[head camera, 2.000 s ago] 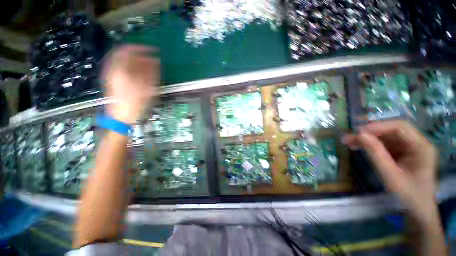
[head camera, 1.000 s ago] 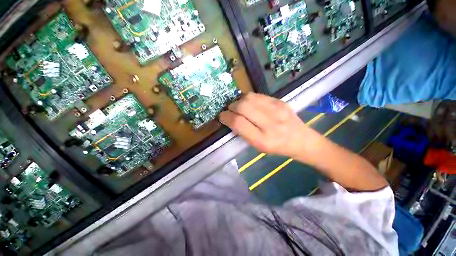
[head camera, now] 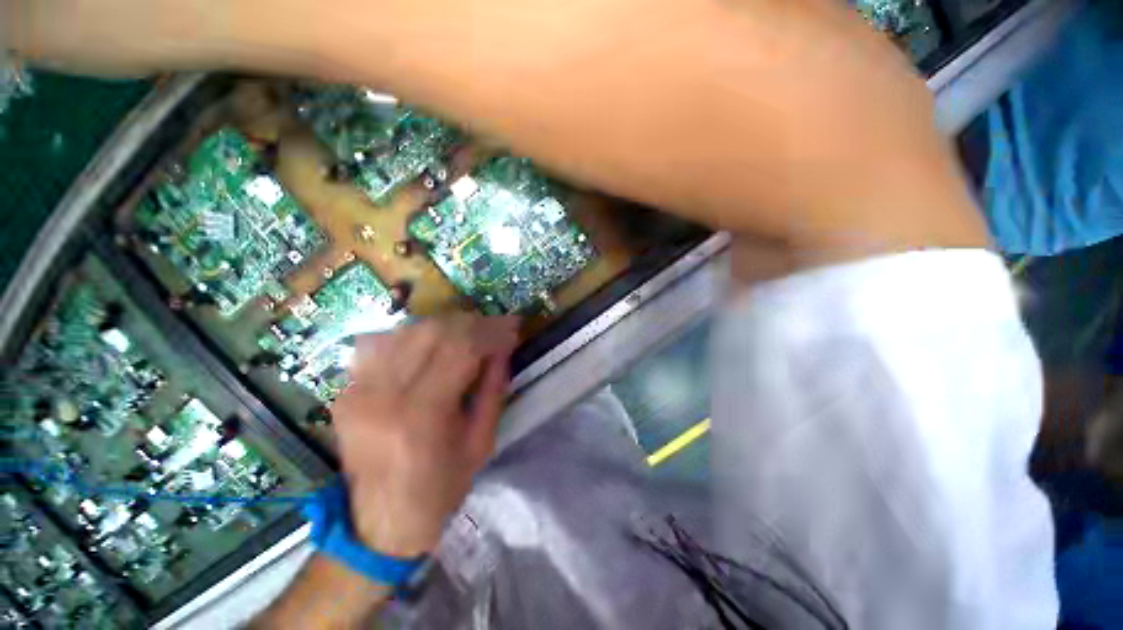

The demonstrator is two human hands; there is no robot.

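Note:
An orange-brown carrier (head camera: 413, 265) holds four green circuit boards. My left hand (head camera: 425, 394), with a blue wrist strap, lies over the near edge of the lower-left board (head camera: 339, 322). Its fingers are bent and their tips are blurred, so whether it holds a part cannot be told. The lower-right board (head camera: 503, 244) and the upper-left board (head camera: 222, 222) are mostly uncovered. My right forearm crosses the top of the picture and hides part of the far-right board (head camera: 394, 142). My right hand is cut off by the left edge.
Grey-green carriers with boards (head camera: 203, 455) lie to the left, past a dark bar (head camera: 203, 351). A pale metal rail (head camera: 616, 332) runs along the near side. A green mat (head camera: 62, 148) is at the upper left. A person's blue clothing (head camera: 1065, 148) is at the right.
My right hand has left the near corner of the lower-right board, and its arm now reaches far left across the top. My left hand has come in over the lower-left board. The view has shifted.

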